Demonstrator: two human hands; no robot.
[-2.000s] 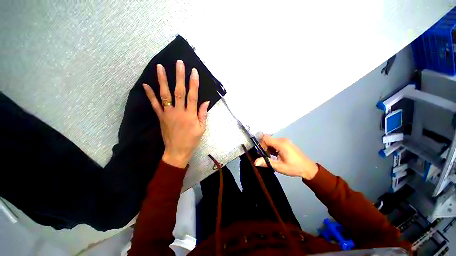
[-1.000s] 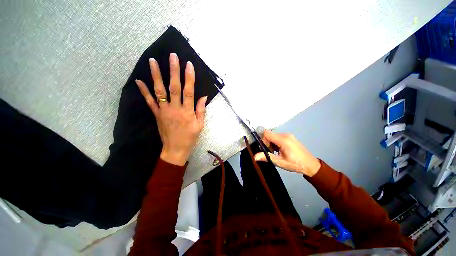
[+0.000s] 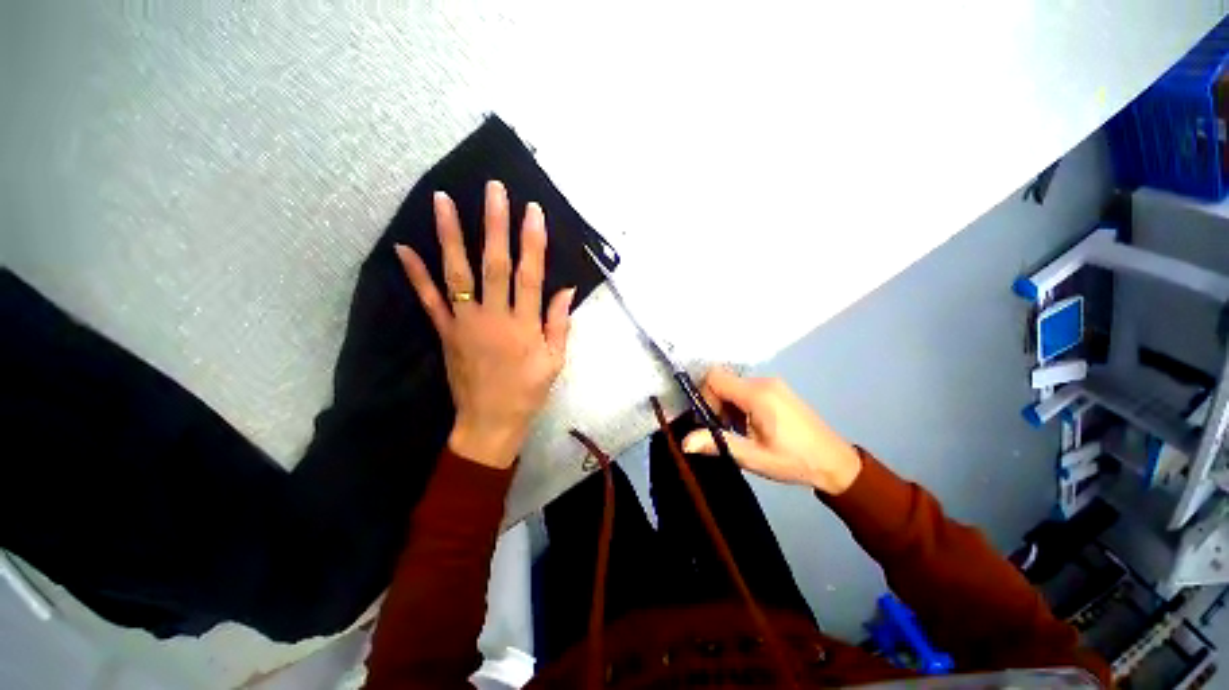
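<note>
The black garment (image 3: 384,364) lies on the pale table, one tube-like end reaching up to a straight edge. My left hand (image 3: 501,324) lies flat on that end, fingers spread, pressing but not gripping it. My right hand (image 3: 771,429) holds the fabric scissors (image 3: 660,353) by the dark handles over the table's front edge. The silver blades point up-left and their tips are at the right corner of the garment's end. A thin strip or loop of black fabric stands off at that corner. Whether the blades are fully closed is hard to tell.
The pale table (image 3: 755,162) has a curved front edge. A blue crate (image 3: 1170,128) and a grey-white stand (image 3: 1098,330) are at the right. A blue object (image 3: 906,634) is on the floor. Rust-brown cords (image 3: 607,539) hang from my top near the table edge.
The view has shifted slightly, so everything sits a little lower. The small loop at the garment's corner looks more open. Both hands keep nearly the same pose.
</note>
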